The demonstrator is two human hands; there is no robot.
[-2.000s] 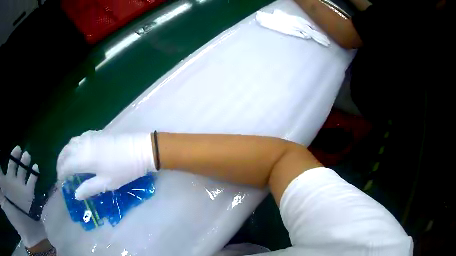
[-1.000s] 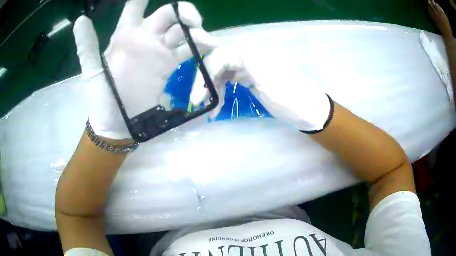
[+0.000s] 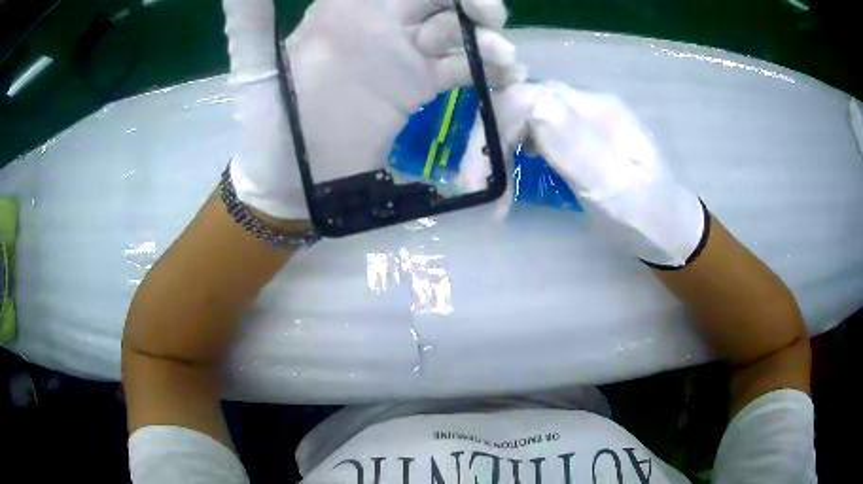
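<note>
A black phone middle frame (image 3: pixel 376 205) with an open centre is held up in front of me, its wider black block at the near end. My gloved left hand (image 3: pixel 355 85) lies behind it and grips it by the long sides; its upper part is cut off by the picture's edge. My gloved right hand (image 3: pixel 591 156) has its fingertips at the frame's right side, partly behind it; whether they grip it is unclear. Blue film (image 3: pixel 544 181) with a yellow-green strip lies on the white bench, seen partly through the frame and partly under my right hand.
The white bench (image 3: pixel 416 331) is covered in shiny clear wrap. A green surface (image 3: pixel 142 66) runs along its far side. A yellow-green edge (image 3: pixel 8 269) shows at the far left. A piece of white fabric (image 3: pixel 856 121) is cut off at the right edge.
Two seconds ago my right hand was over the blue film and my left hand was at the far left with the frame. Both are now together at the frame. Since one second ago, the view has shifted slightly.
</note>
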